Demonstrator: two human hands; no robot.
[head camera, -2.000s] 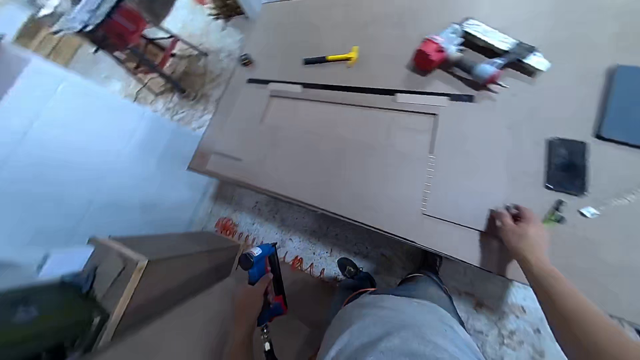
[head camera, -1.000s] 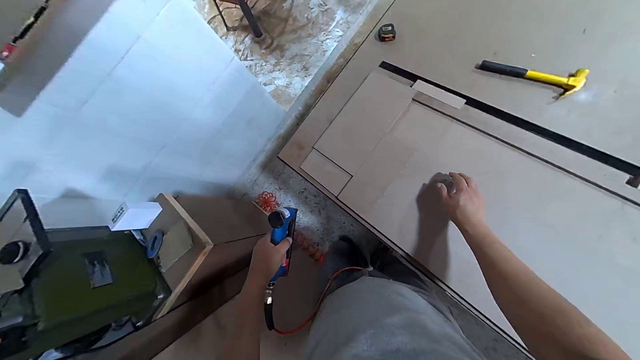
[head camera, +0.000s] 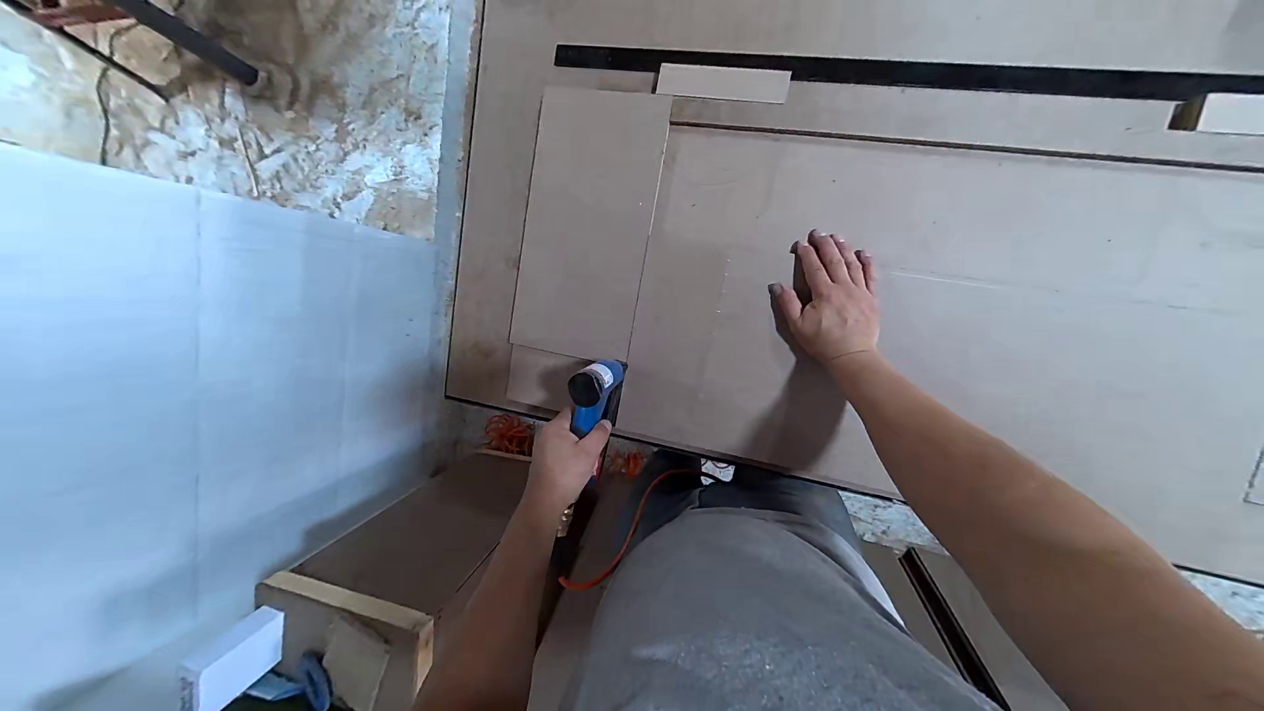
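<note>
My left hand (head camera: 568, 459) grips a blue pneumatic nail gun (head camera: 596, 395), whose head is over the near left corner of the board assembly, where a rectangular panel piece (head camera: 592, 222) meets a smaller piece (head camera: 538, 378). My right hand (head camera: 834, 301) lies palm down, fingers apart, on the large flat panel (head camera: 948, 365) and holds nothing. Along the far side runs a long black strip (head camera: 908, 75), with a short pale block (head camera: 724, 83) against it. The gun's nose and its contact with the boards are hidden.
An orange air hose (head camera: 632, 538) runs beside my legs, with orange coils (head camera: 509, 434) beyond the worktable's near edge. At lower left stands a wooden box-like unit (head camera: 346, 598) with a white box (head camera: 232, 660) by it. White sheeting (head camera: 197, 395) spans the left side.
My left hand has brought the nail gun from beside the worktable to over the board's near left corner. My right hand, earlier with fingers bunched, now lies spread on the panel.
</note>
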